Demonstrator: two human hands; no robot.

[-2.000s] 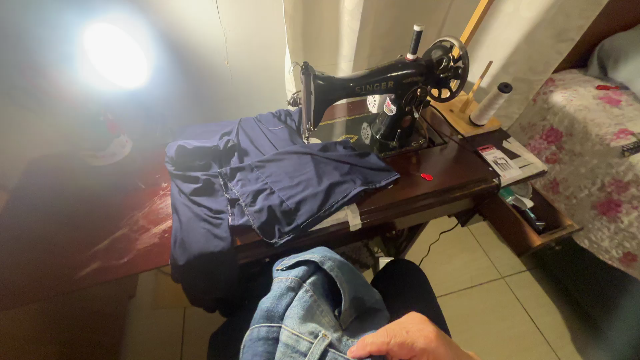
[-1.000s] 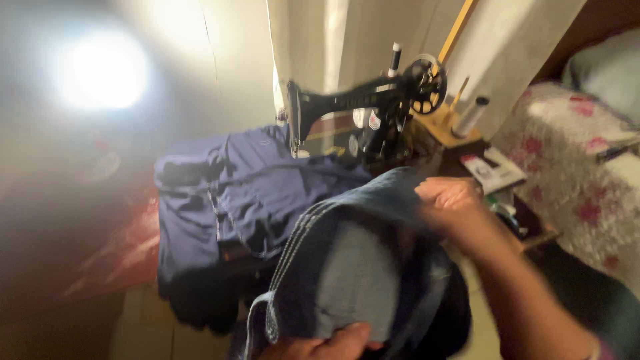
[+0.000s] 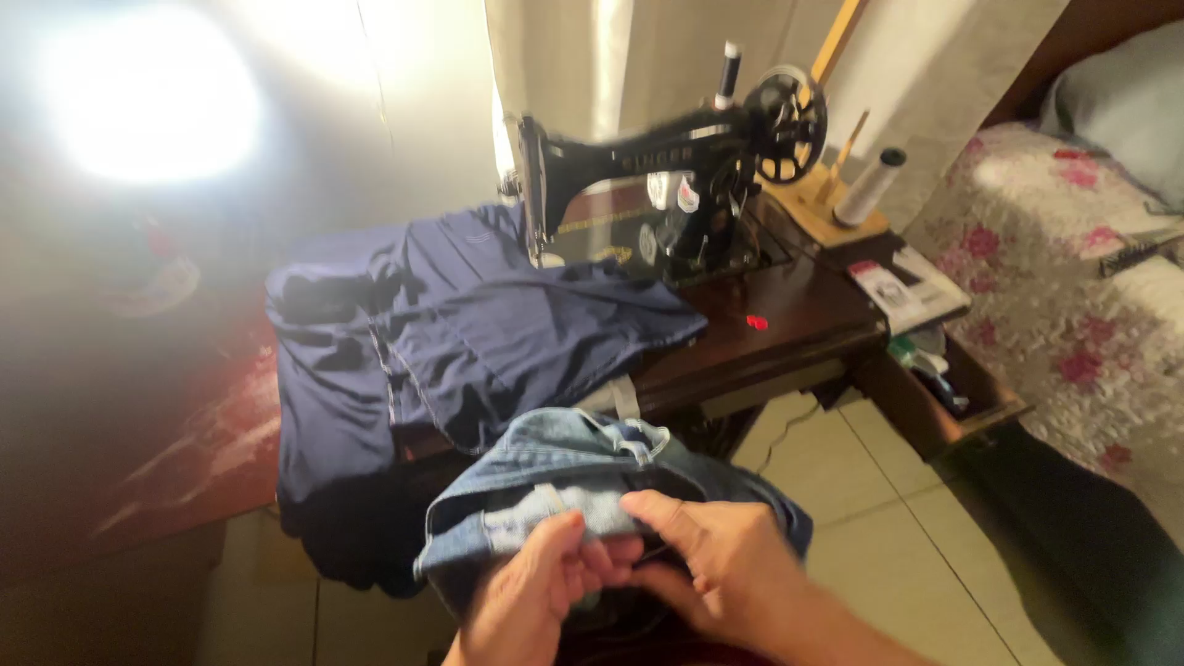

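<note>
Blue denim jeans [image 3: 555, 449] lie bunched over the lap at the lower middle, with a paler inner part of the cloth turned up. My left hand [image 3: 555, 573] pinches this denim between thumb and fingers. Close beside it on the right, my right hand [image 3: 721, 555] grips the same fabric, its thumb and index finger near the pale patch. Beyond the hands, a navy cloth garment [image 3: 518, 333] drapes over the table's front edge, partly under the head of a black Singer sewing machine [image 3: 638, 157].
A small red item [image 3: 757, 322] lies on the wooden sewing table [image 3: 786, 342]. At right are a thread cone [image 3: 869, 190], a booklet [image 3: 902, 291] and an open drawer [image 3: 962, 421] holding small things. A flowered bedspread [image 3: 1064, 324] covers the far right. A bright lamp [image 3: 148, 92] glares at upper left.
Two seconds ago only my right hand showed, on the denim; now both hands grip it close together. The jeans were lifted and spread a second ago and are now lower and bunched.
</note>
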